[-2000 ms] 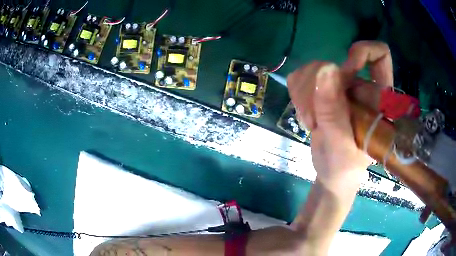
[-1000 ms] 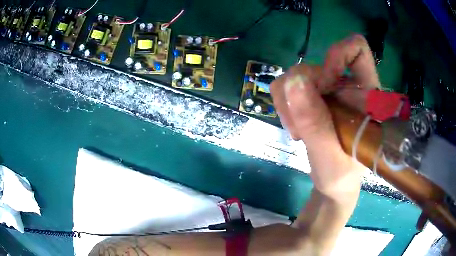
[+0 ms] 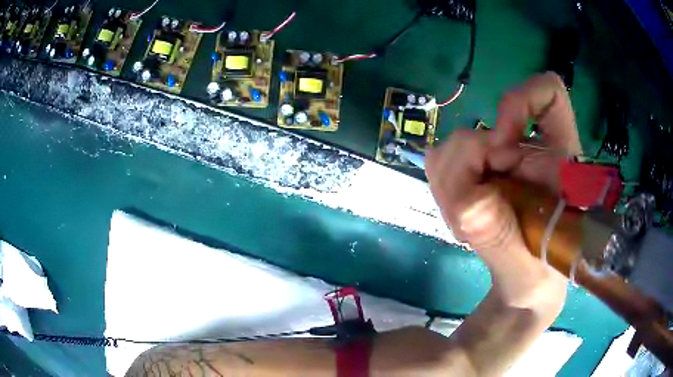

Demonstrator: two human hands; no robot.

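Observation:
My left hand [image 3: 502, 169], bare, reaches in from the lower left and grips an amber-brown glue gun [image 3: 550, 228] with a red block at its rear. The blurred pale-blue nozzle [image 3: 415, 157] points left, over the lower edge of the nearest circuit board [image 3: 414, 127]. I cannot tell whether its tip touches the board. This board has a yellow transformer and red and white wires at its upper right. Whitish patches show beside the wire end and near the left edge. Fingers hide part of the nozzle. My right hand is not in view.
More circuit boards [image 3: 311, 85] stand in a row to the left, behind a white-smeared edge rail [image 3: 243, 158]. Black cables [image 3: 472, 40] lie behind them. White sheets [image 3: 199, 287] and crumpled white material [image 3: 23, 280] lie in front. A red wrist strap [image 3: 353, 357] is on my left forearm.
The boards have shifted right. My left hand moved left, then back right and down; the nozzle went from the first board's wire end to its lower edge. Whitish patches now show on that board.

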